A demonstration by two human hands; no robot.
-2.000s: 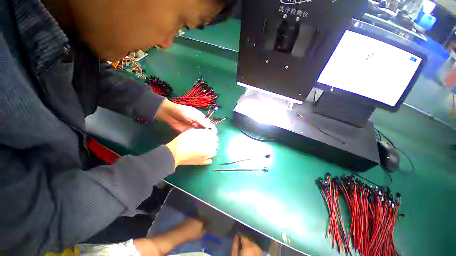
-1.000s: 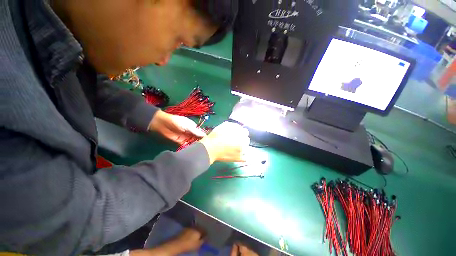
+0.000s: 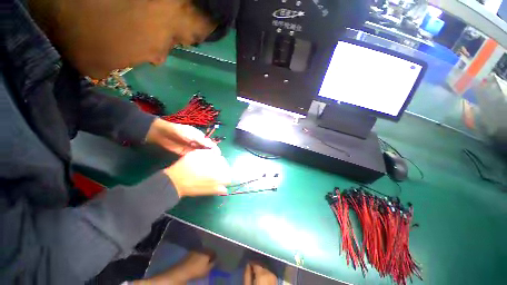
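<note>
A person in dark grey leans over the bench from the left, both hands close together around red wires that are mostly hidden. A few loose harnesses (image 3: 253,192) lie beside those hands. Low at the picture's bottom, below the bench edge, are two dim, blurred hands that appear to be mine: my left hand (image 3: 192,264) and my right hand (image 3: 260,275), partly cut off. Their fingers and any held thing cannot be made out. The black wire sequence tester (image 3: 272,83) stands upright behind, its base (image 3: 333,155) lit white at the left.
An untied pile of red harnesses (image 3: 378,234) lies at the right. Red bunches (image 3: 194,113) with dark ends lie at the left, near orange-brown harnesses (image 3: 115,82). A white-screened monitor (image 3: 369,79) and black mouse (image 3: 396,167) stand right of the tester.
The view has shifted, so the bench things sit further left. The other person's near hand reached towards the lit base, then came back to the other hand. The dark shape on the monitor is gone.
</note>
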